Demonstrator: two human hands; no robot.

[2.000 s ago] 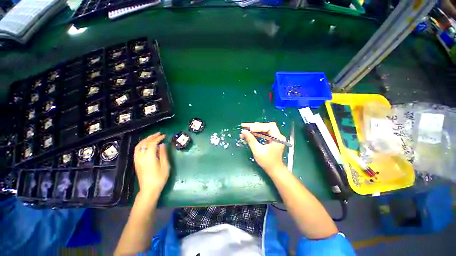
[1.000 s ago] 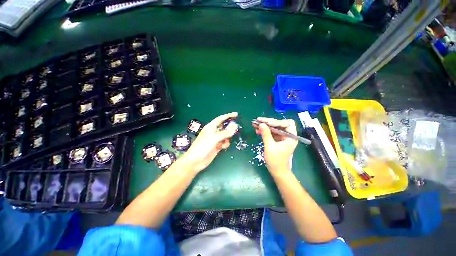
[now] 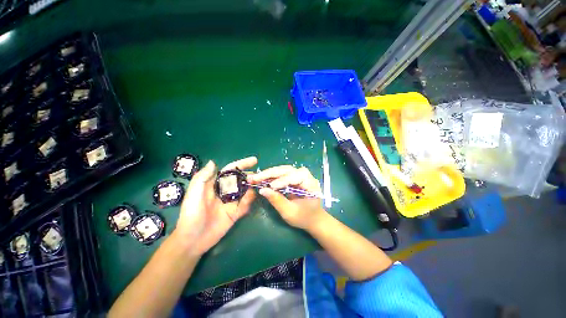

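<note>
My left hand (image 3: 208, 208) holds a round module (image 3: 230, 185), a black disc with a pale square at its centre, facing up between thumb and fingers. My right hand (image 3: 291, 195) holds tweezers (image 3: 288, 190) like a pen; their tips reach the module's right edge. Whether the tips grip a small part is too small to tell. Several more round modules lie on the green mat left of my left hand, one of them at the lower left (image 3: 148, 228). Small white parts (image 3: 291, 148) are scattered on the mat above my right hand; others are partly hidden by my hands.
Black trays (image 3: 112, 133) holding modules lie at the left. A slim silver-white tool (image 3: 326, 174) lies right of my right hand. Beyond it are a blue bin (image 3: 329, 115), a black handle with cable (image 3: 366, 180), a yellow tray (image 3: 456, 186), a clear bag (image 3: 515, 146) and a metal upright (image 3: 409, 46).
The view has shifted right. A second ago my hands were apart, my left fingers at a module; now the module lies face up in my left hand and the tweezers meet its edge.
</note>
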